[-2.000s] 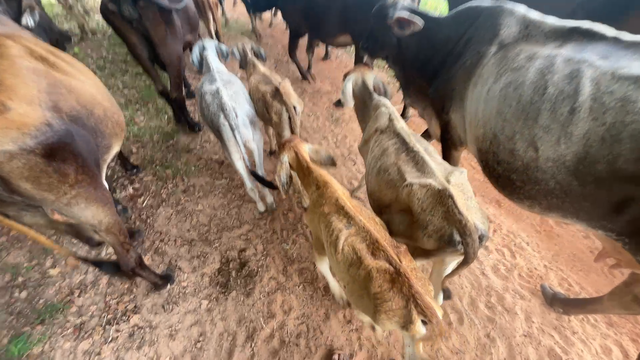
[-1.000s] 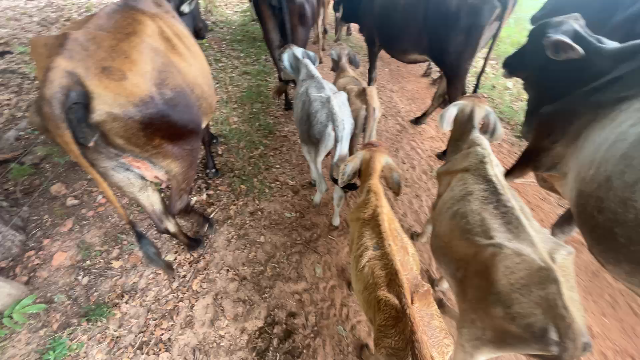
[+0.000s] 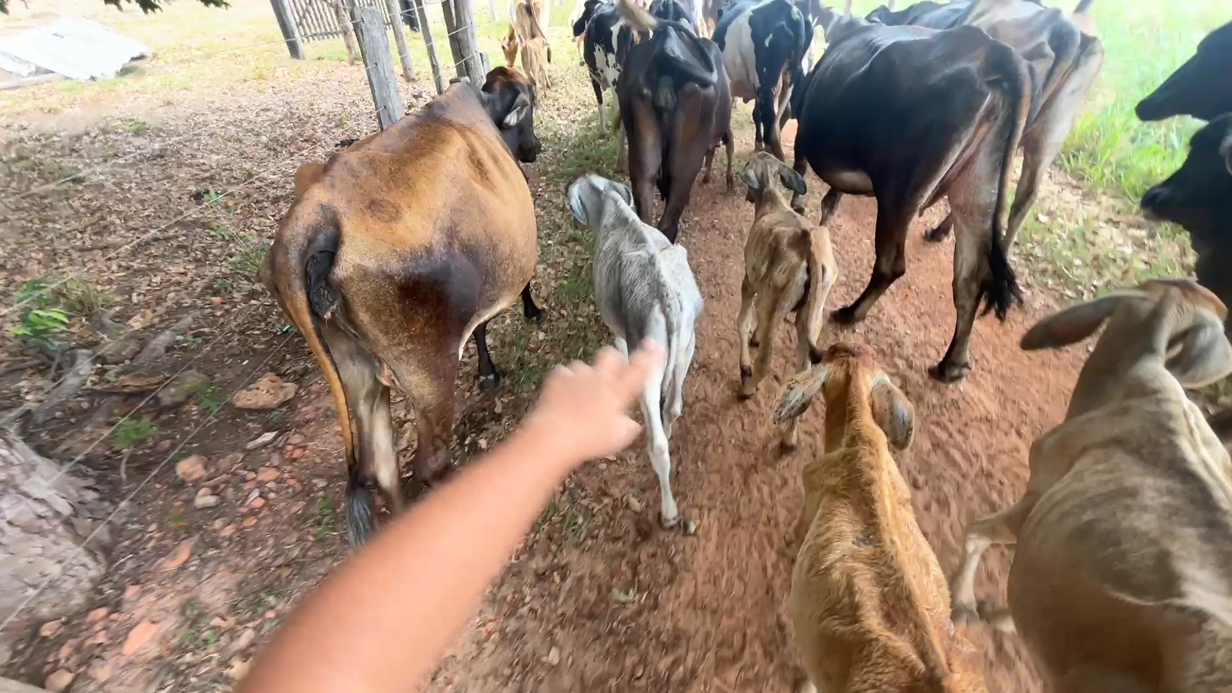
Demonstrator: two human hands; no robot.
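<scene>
My left hand (image 3: 599,402) reaches in from the lower left, its forearm bare. It holds nothing; one finger points forward and the others look partly curled, though blurred. In the view it overlaps the hind part of a grey-white calf (image 3: 643,269); whether it touches the calf cannot be told. A brown cow (image 3: 414,212) walks left of the hand. To its right are a small tan calf (image 3: 784,260), an orange-brown calf (image 3: 866,549) and a pale brown calf (image 3: 1121,500). My right hand is out of view.
Black cows (image 3: 905,115) and a dark brown cow (image 3: 669,106) walk ahead on the reddish dirt path (image 3: 712,577). Wire strands and wooden fence posts (image 3: 377,67) run along the left. Stones (image 3: 265,392) and a tree trunk base (image 3: 43,529) lie at left; green grass grows at right.
My left hand and forearm have come into view from the lower left. The view has tilted up, showing fence posts and more cattle ahead.
</scene>
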